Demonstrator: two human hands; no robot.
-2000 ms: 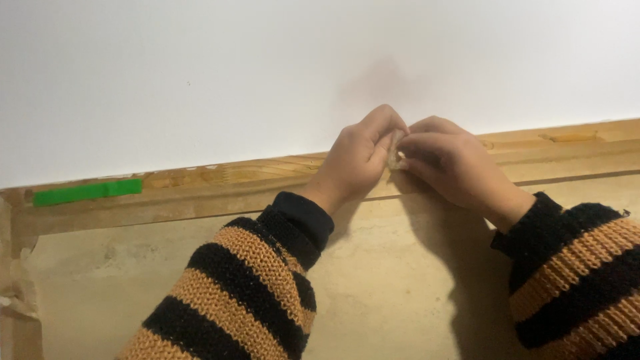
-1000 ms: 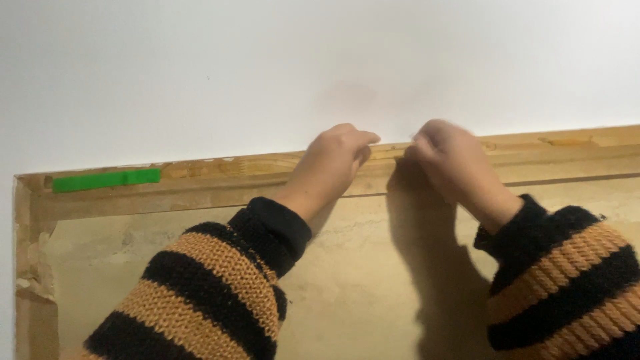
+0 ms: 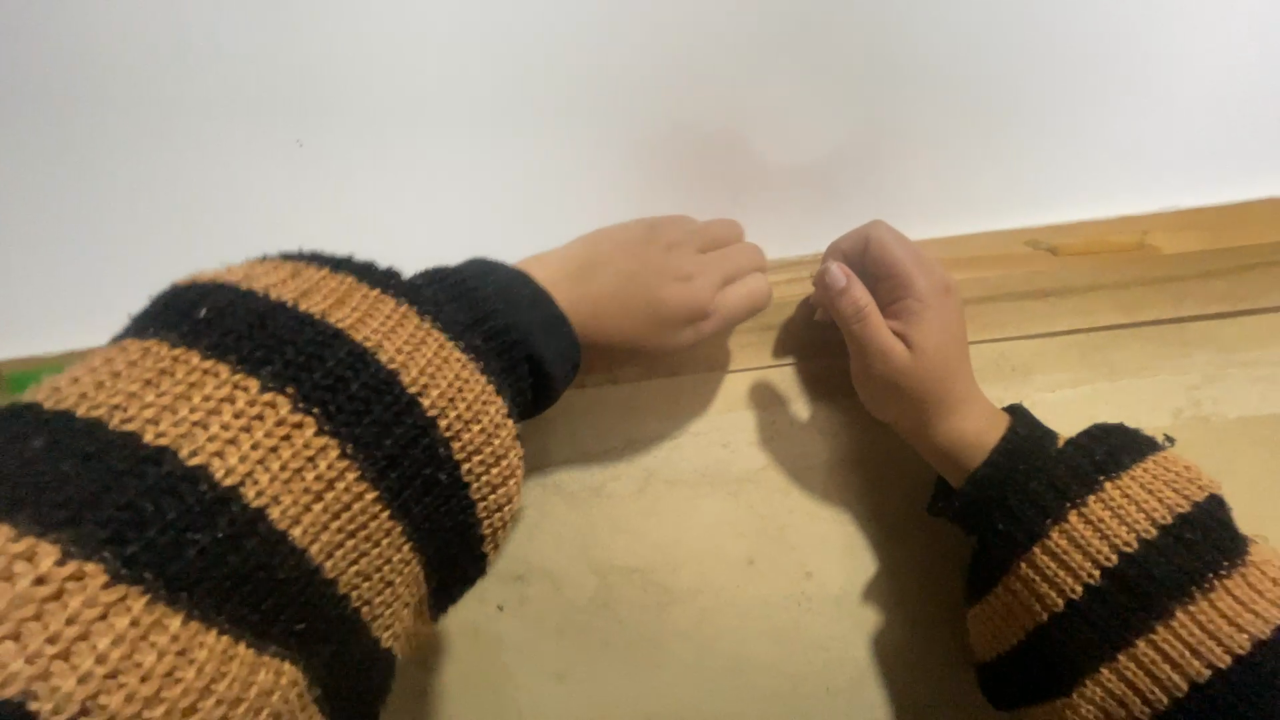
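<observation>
My left hand (image 3: 665, 285) lies back-up over the wooden edge strip (image 3: 1100, 265), its fingers curled and their tips hidden. Just to its right, my right hand (image 3: 900, 335) is raised on its side with thumb and forefinger brought together. A tiny pale bit shows by those fingertips; whether it is pinched or lies behind them I cannot tell. The two hands do not touch. Both wrists come out of black and orange striped knitted sleeves.
A white wall or panel (image 3: 400, 120) rises behind the strip. Below it lies a pale, stained board surface (image 3: 660, 560) with a dark seam. At the far left, part of a green strip (image 3: 30, 375) shows past my sleeve. A yellowish patch (image 3: 1095, 245) marks the wood at right.
Two seconds ago my fingertips met over a small pale piece; now my hands are apart. My left hand has turned back-up, and its sleeve now covers most of the green strip.
</observation>
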